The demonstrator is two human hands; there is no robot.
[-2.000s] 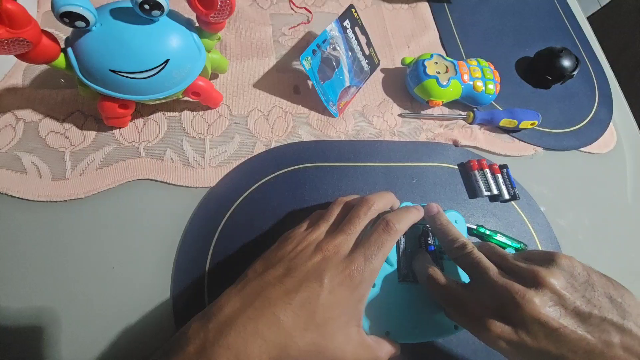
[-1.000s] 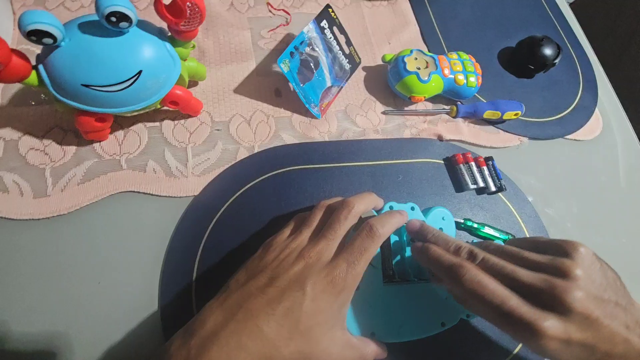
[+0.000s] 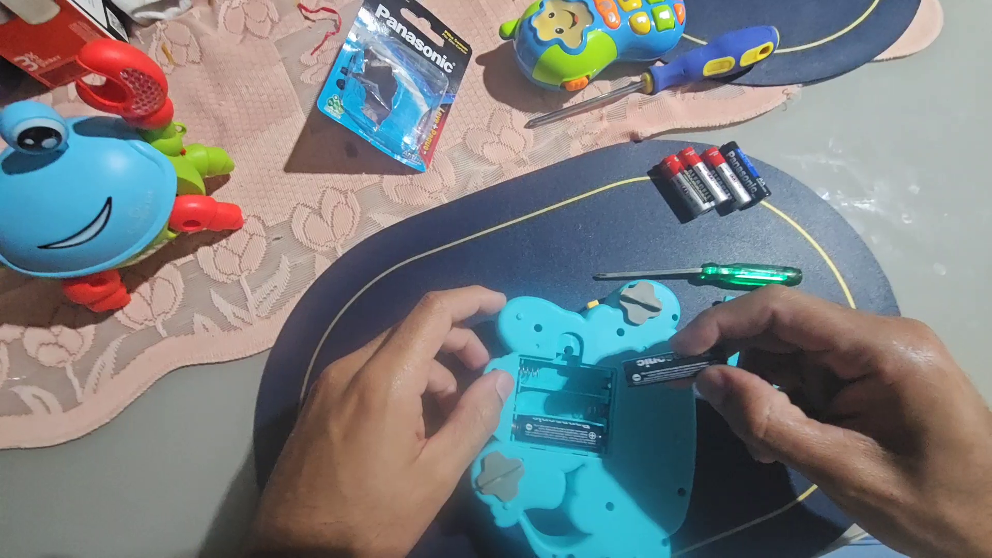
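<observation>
A turquoise plastic toy (image 3: 651, 457) lies back side up, its battery compartment (image 3: 562, 387) uncovered. One black Panasonic battery (image 3: 559, 432) sits in the slot nearest me; the other slots hold none, and a spring shows at the far left one. My right hand (image 3: 837, 387) pinches another black battery (image 3: 668, 369) between thumb and fingers, just right of the compartment and above the toy. My left hand (image 3: 395, 418) rests along the toy's left edge, fingers apart, thumb tip touching the casing near the compartment.
A green-handled screwdriver (image 3: 752, 274) and several batteries (image 3: 714, 180) lie on the dark blue placemat (image 3: 434, 271). Beyond are a blue-handled screwdriver (image 3: 713, 60), a toy phone (image 3: 597, 35) and battery packaging (image 3: 395, 85). A blue toy crab (image 3: 85, 194) stands on the pink lace cloth (image 3: 256, 294).
My right hand has moved off the compartment to the right and now holds a battery in view. The slots, earlier largely covered by my fingers, now show. The view has shifted closer.
</observation>
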